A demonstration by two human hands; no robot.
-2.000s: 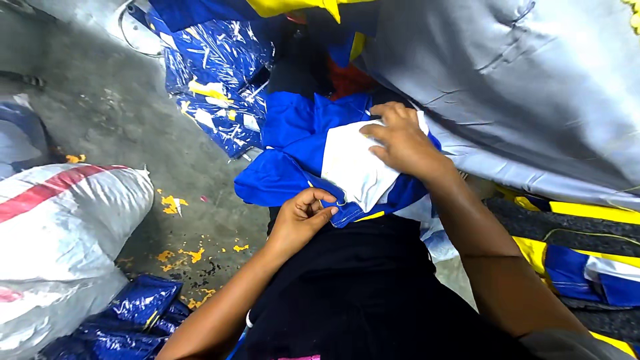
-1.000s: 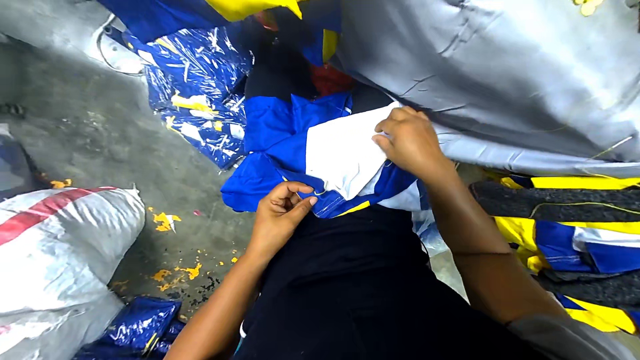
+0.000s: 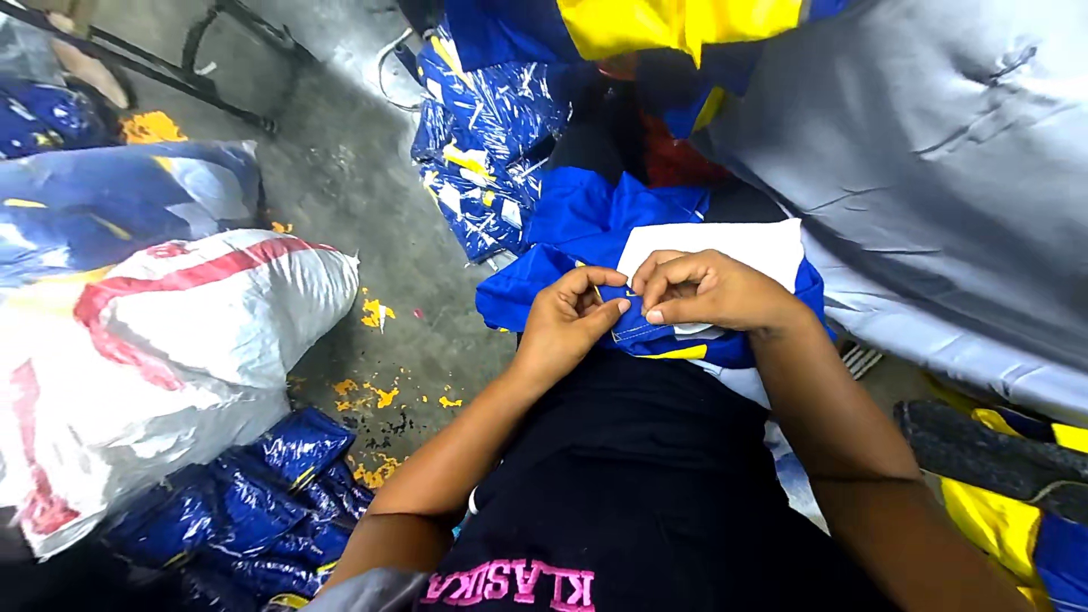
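Note:
A blue fabric garment [image 3: 586, 208] with a white panel [image 3: 748, 242] and a yellow strip [image 3: 680, 352] lies over my lap. My left hand [image 3: 571, 319] pinches the stitched blue edge of it between thumb and fingertips. Close beside it, my right hand [image 3: 710, 293] has thumb and fingers drawn together at the same edge, over the white panel. Whether the right fingertips hold a thread or the cloth is too small to tell.
White woven sacks [image 3: 212, 314] with red stripes stand at left, above plastic-wrapped blue packets [image 3: 255, 501]. More wrapped blue packets [image 3: 501, 110] lie on the concrete floor ahead. Grey sheeting [image 3: 918, 170] slopes along the right, with yellow and blue fabric [image 3: 990, 510] below it.
My right hand has come off the upper part of the white panel and moved left, next to my left hand. The left hand stays at the blue edge.

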